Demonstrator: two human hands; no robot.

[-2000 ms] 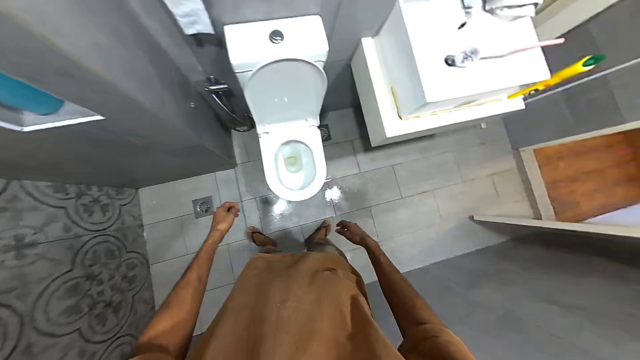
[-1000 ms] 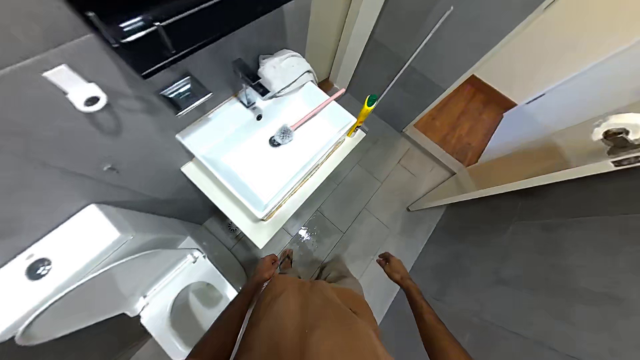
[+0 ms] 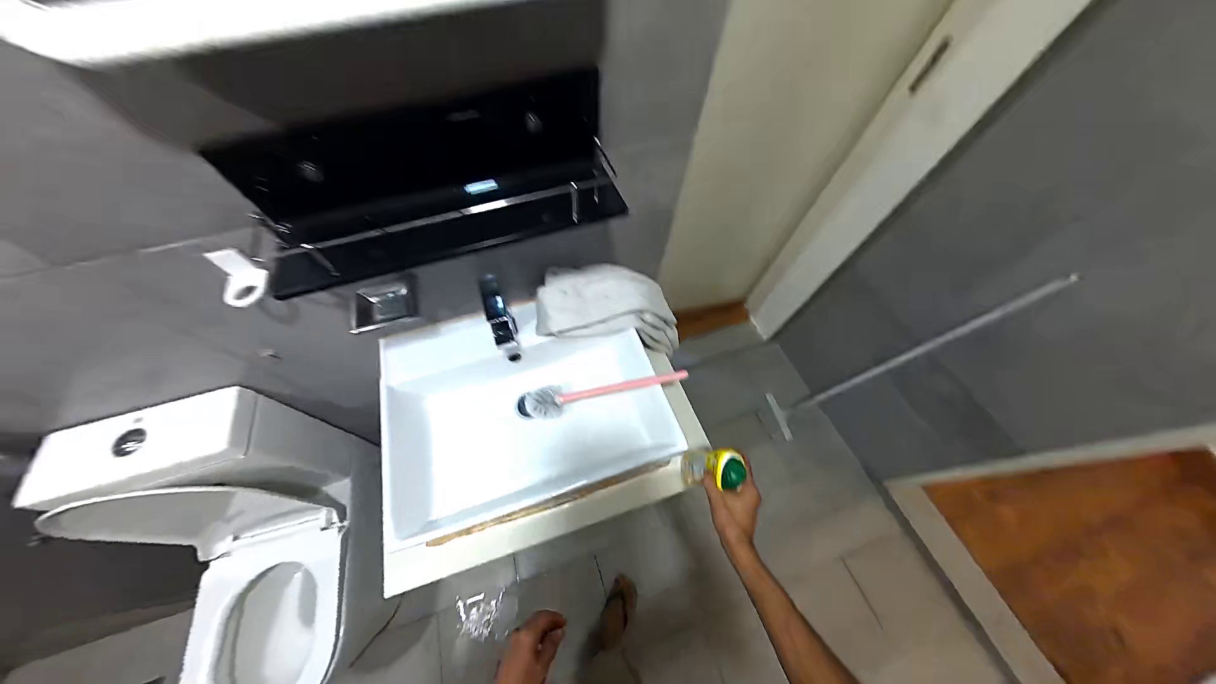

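My right hand (image 3: 736,508) grips a yellow bottle with a green cap (image 3: 724,469) at the right front corner of the vanity counter. Low in the view, my left hand (image 3: 534,646) hangs in front of the counter with its fingers curled; whether they are fully closed is hard to tell, and nothing shows in them. A toilet brush with a pink handle (image 3: 622,387) lies in the white washbasin (image 3: 456,475), its bristles over the drain and its handle across the right rim.
A black faucet (image 3: 500,318) and a folded grey towel (image 3: 608,304) are at the basin's back. The toilet (image 3: 271,532) stands left, lid up. A floor squeegee (image 3: 931,350) leans on the right wall. The floor tiles look wet by my feet.
My right hand, seen apart from the bottle one second ago, has reached it and taken hold. The view has turned from the toilet toward the washbasin.
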